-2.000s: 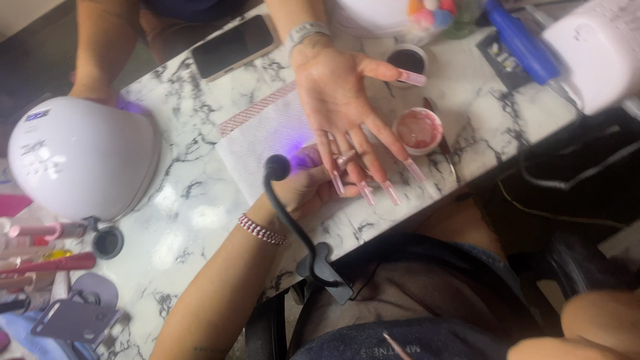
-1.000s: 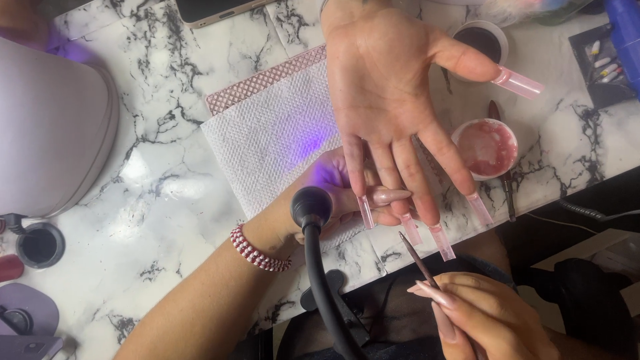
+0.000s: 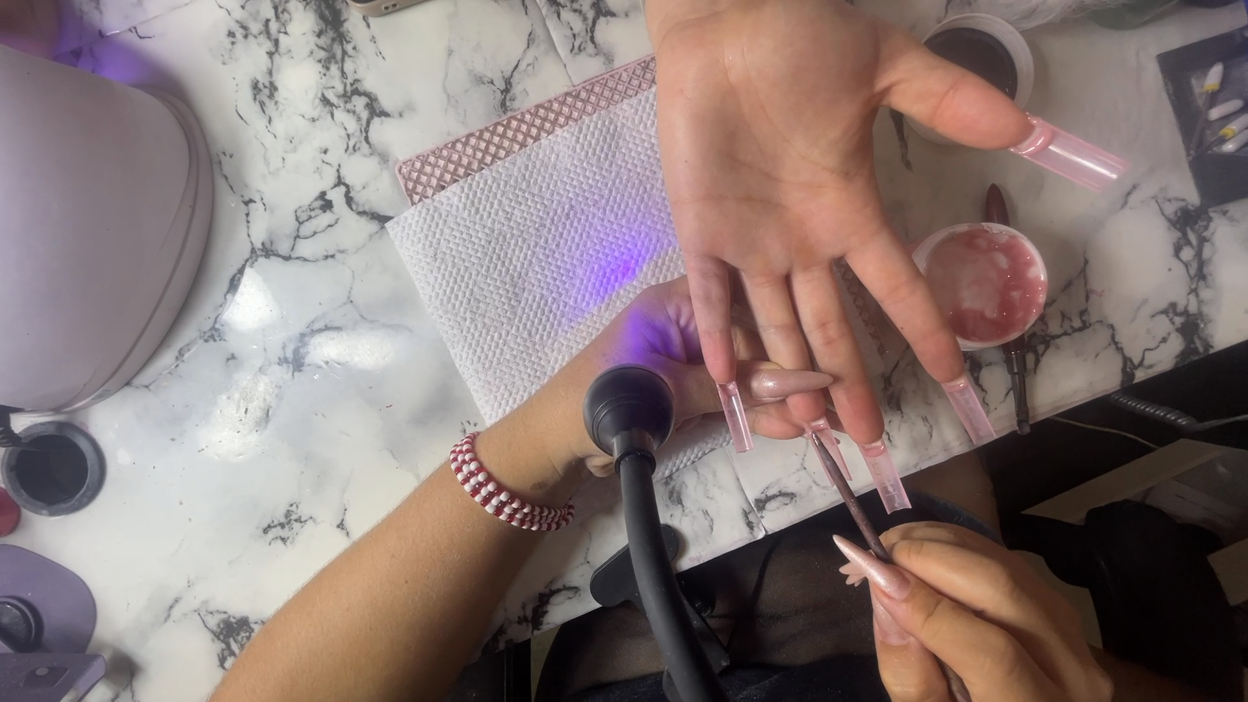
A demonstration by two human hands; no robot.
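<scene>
My left hand (image 3: 702, 375) holds a finger of another person's hand (image 3: 780, 166), which lies palm up with long pink translucent nail tips. In my right hand (image 3: 965, 604) is a slim dark brush (image 3: 850, 502); its tip touches the nail tip (image 3: 827, 450) of the held finger. A small black gooseneck lamp (image 3: 629, 414) throws violet light over my left wrist and a white paper towel (image 3: 536, 253). An open jar of pink gel (image 3: 983, 283) stands right of the person's fingers, beside another dark-handled brush (image 3: 1018, 385).
A white nail lamp (image 3: 88, 224) stands at the left of the marble-patterned table (image 3: 312, 419). A black round lid or pot (image 3: 54, 468) lies below it. Behind the person's thumb is an open jar with dark contents (image 3: 980, 58). The gooseneck's clamp (image 3: 634, 565) sits at the near edge.
My right hand has moved up and left with the brush, from beside the nail tips to the held finger's nail. Since the earliest frame, the view has moved closer.
</scene>
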